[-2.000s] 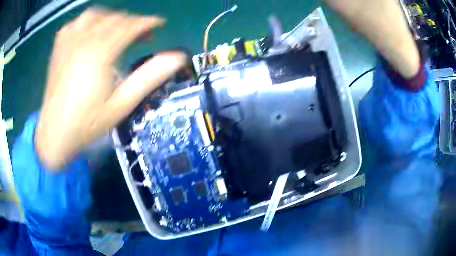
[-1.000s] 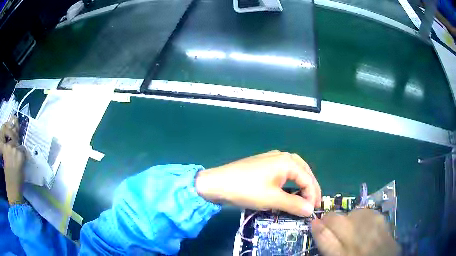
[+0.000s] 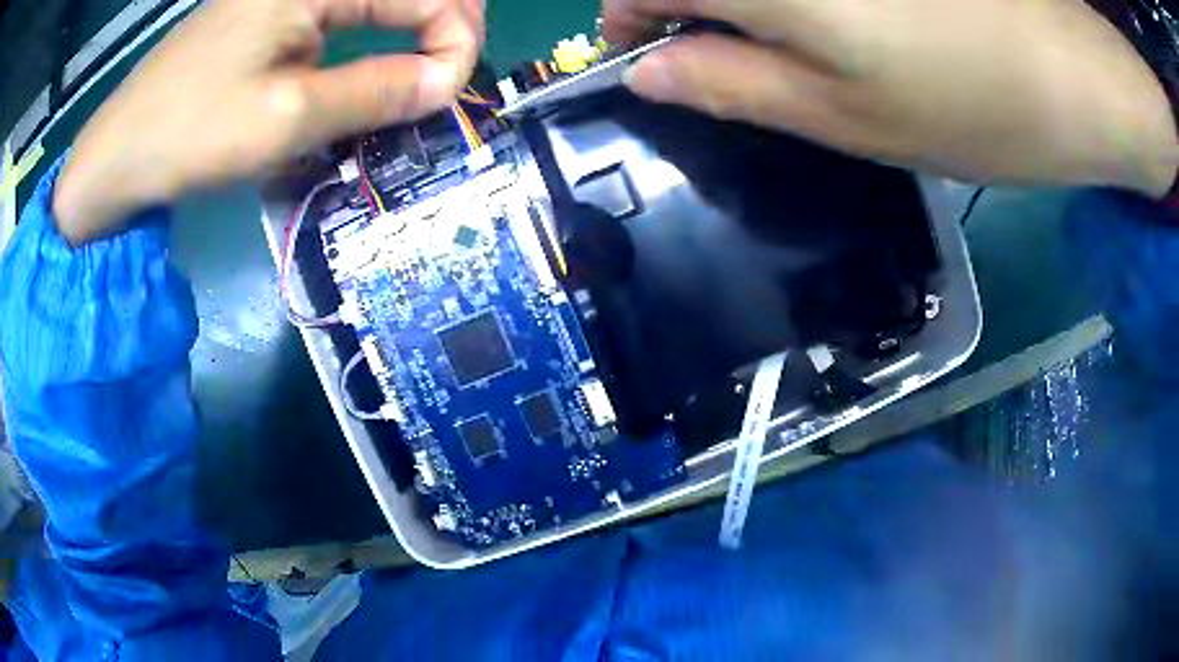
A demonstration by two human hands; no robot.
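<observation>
The blue circuit board (image 3: 498, 375) lies in the left part of a white-grey housing (image 3: 970, 278), beside a glossy black block (image 3: 724, 259). My left hand (image 3: 278, 110) pinches thin orange and dark wires (image 3: 468, 126) above the board's far edge. Their lower end meets a small white connector (image 3: 481, 158) there. My right hand (image 3: 892, 91) holds a slim grey tapered tool (image 3: 588, 84), apparently tweezers, whose tip is near these wires. Pinkish and white wires (image 3: 287, 265) loop at the board's left edge. The exact fingertip contact is partly hidden.
A flat white ribbon cable (image 3: 750, 453) hangs over the housing's near edge. Yellow parts (image 3: 577, 52) show behind the housing between my hands. The green bench (image 3: 239, 323) has a wooden-looking near edge (image 3: 1021, 371). Clear shiny plastic (image 3: 1054, 414) is at the right.
The view has swung back down onto the unit. The orange wires, standing up loose two seconds ago, now run to the board's far edge. Both hands are at the far side, with the grey tool now visible.
</observation>
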